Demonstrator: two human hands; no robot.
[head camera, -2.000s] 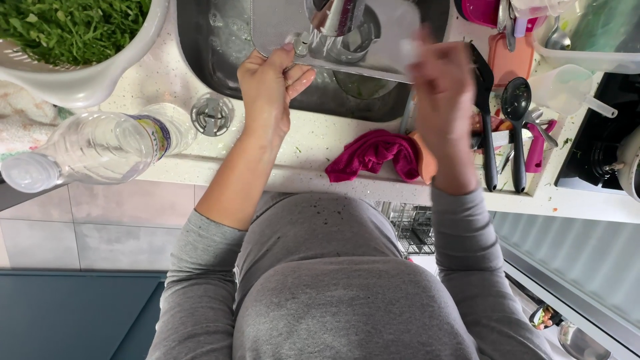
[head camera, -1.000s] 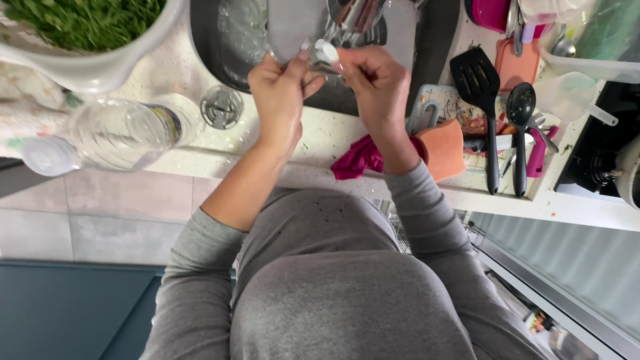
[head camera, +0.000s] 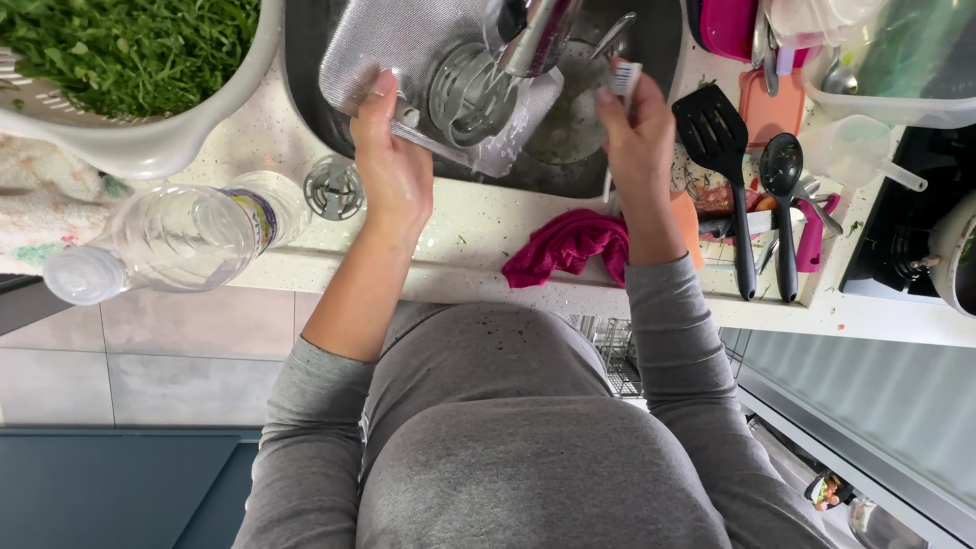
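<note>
My left hand (head camera: 393, 152) grips the near edge of a silvery mesh-textured panel (head camera: 389, 46), tilted over the sink, with a small white cylindrical part at its edge beside my thumb. My right hand (head camera: 639, 130) holds a toothbrush (head camera: 625, 79), its bristles up and its white handle running down behind the palm. Water runs from the metal faucet (head camera: 543, 38) between the hands. A clear round ribbed container (head camera: 474, 95) lies under the stream, against the panel. A spoon (head camera: 614, 34) and a round dish (head camera: 564, 130) are in the sink (head camera: 503, 181), partly hidden.
Left of the sink are a colander (head camera: 221, 114) of chopped greens, a plastic bottle (head camera: 183, 236) on its side and a sink strainer (head camera: 334, 188). A magenta cloth (head camera: 568, 248) lies on the front counter. To the right are a black slotted spatula (head camera: 713, 130), a black spoon (head camera: 781, 164) and a stove (head camera: 877, 244).
My hands were close together at a small white piece one second ago; now they are apart. The toothbrush shows clearly in my right hand, and my left hand is on the panel.
</note>
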